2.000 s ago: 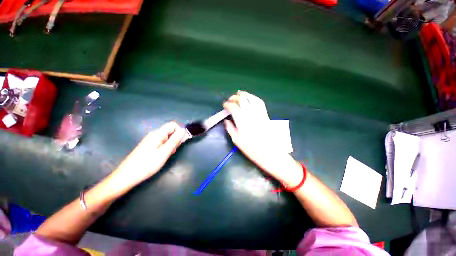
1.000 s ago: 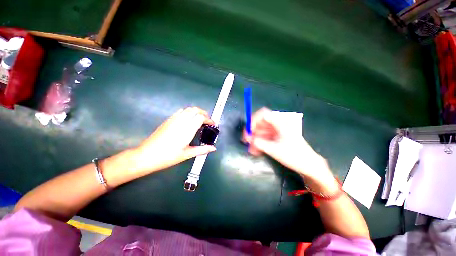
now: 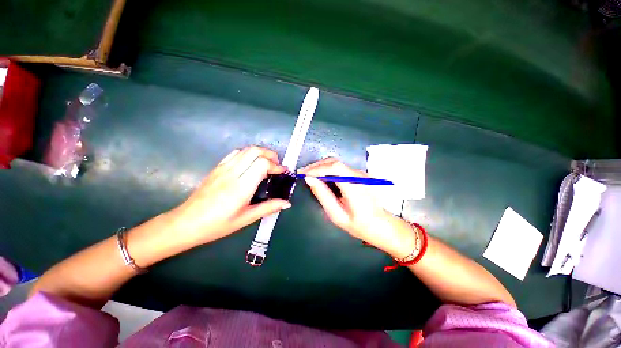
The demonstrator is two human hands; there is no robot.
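A wristwatch with a square dark face lies on the green mat. Its white strap is stretched out, the pointed end away from me and the silver buckle towards me. My left hand holds the case at its left side, fingers above and thumb below. My right hand holds a blue stick like a pen. The stick's tip is at the upper right edge of the case; whether it touches cannot be told. A white cloth lies flat just beyond my right hand.
A clear bottle with pinkish contents lies at the left, beside a red bin. A wood-edged board is at the upper left. A white card and papers are at the right. A green conveyor surface runs behind.
The watch came down from between both hands onto the mat. My right hand picked up the blue stick, then moved left and brought its tip to the case. The view has shifted.
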